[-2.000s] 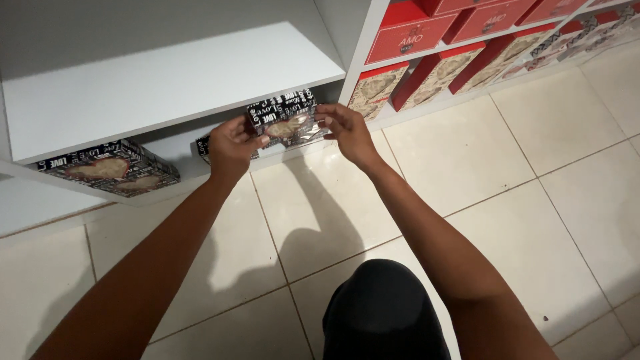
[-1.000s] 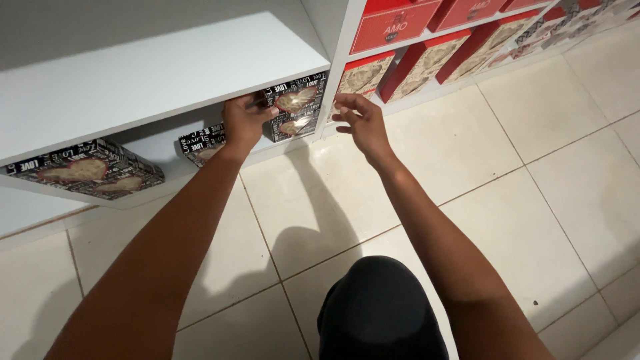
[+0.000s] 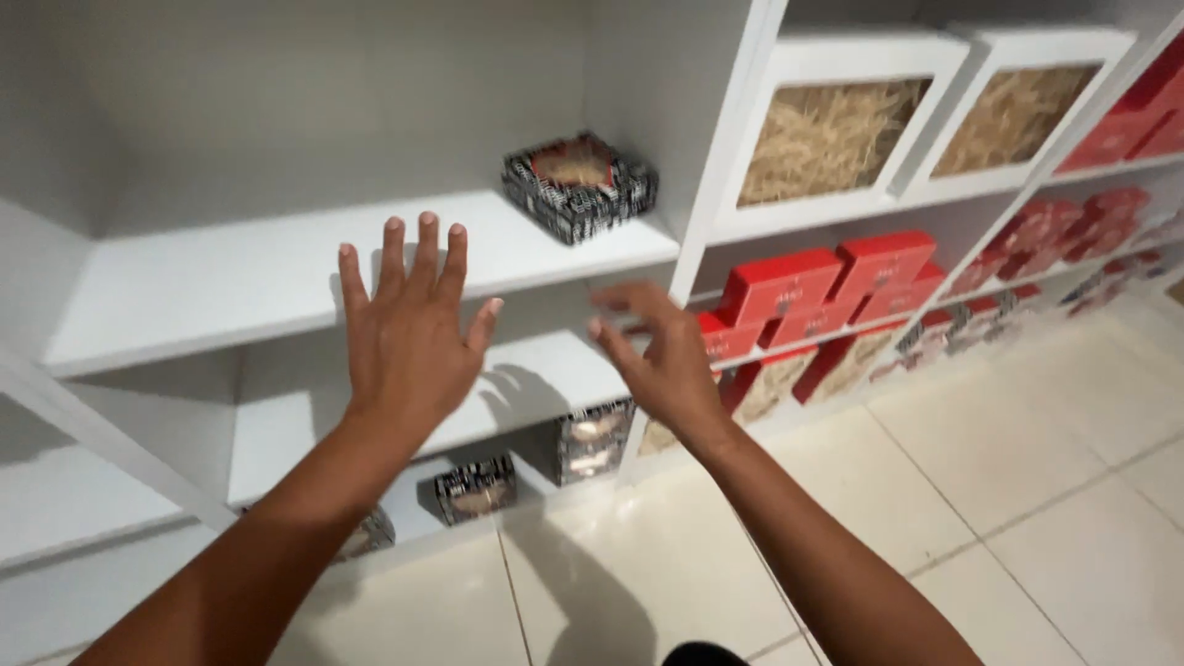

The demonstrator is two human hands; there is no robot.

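My left hand (image 3: 407,324), fingers spread and holding nothing, is raised in front of the white shelf (image 3: 213,287). Lower right of the black patterned box (image 3: 583,185) is my right hand (image 3: 661,356), also holding nothing, its fingers bent apart and slightly blurred. That box has a window in its lid and rests at the right end of the shelf. On the bottom level stand a smaller-looking black patterned box (image 3: 476,490) and stacked black windowed boxes (image 3: 595,442) against the right divider. My left forearm partly hides another black box (image 3: 370,535).
Right of the divider (image 3: 731,139) are white boxes (image 3: 832,139) with shredded filling behind windows. Red boxes (image 3: 786,287) stand stacked beneath them, with red-edged windowed boxes (image 3: 846,363) lower down. Pale floor tiles (image 3: 999,462) extend in front of the shelving.
The view has risen to show higher shelves. Two seconds ago both hands held a black patterned box; one second ago the left touched it at the divider. Now both hands are off the boxes.
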